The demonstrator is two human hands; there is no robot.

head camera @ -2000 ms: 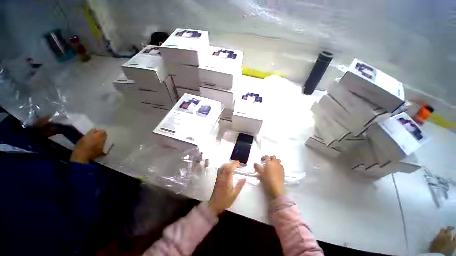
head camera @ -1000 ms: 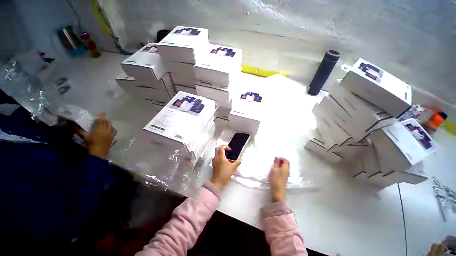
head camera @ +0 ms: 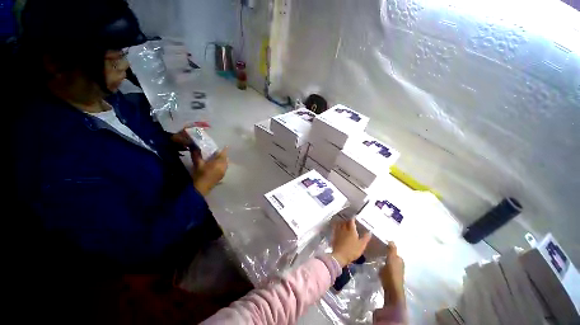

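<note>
A white retail box [head camera: 385,218] with a dark purple picture stands just beyond my hands. My left hand [head camera: 348,244] is at its near left corner, fingers bent. My right hand [head camera: 392,270] is at its near right corner, fingers pointing up. Whether either hand grips the box or film is unclear. Crinkled clear film [head camera: 365,293] lies between and below my hands. A dark phone [head camera: 343,279] lies partly hidden behind my left wrist. A pile of film-wrapped boxes [head camera: 306,198] stands left of my hands, its loose film hanging toward the bench edge.
Stacks of white boxes [head camera: 340,127] stand behind. More boxes [head camera: 509,289] lean at the lower right, near a black cylinder [head camera: 493,220]. A person in dark blue [head camera: 121,184] sits at the left, holding a small wrapped item [head camera: 202,142]. A plastic-covered wall bounds the bench.
The view has turned left and up, showing more of the neighbour. My hands have moved from the phone and pale bags to the near side of the box. Film now shows between them.
</note>
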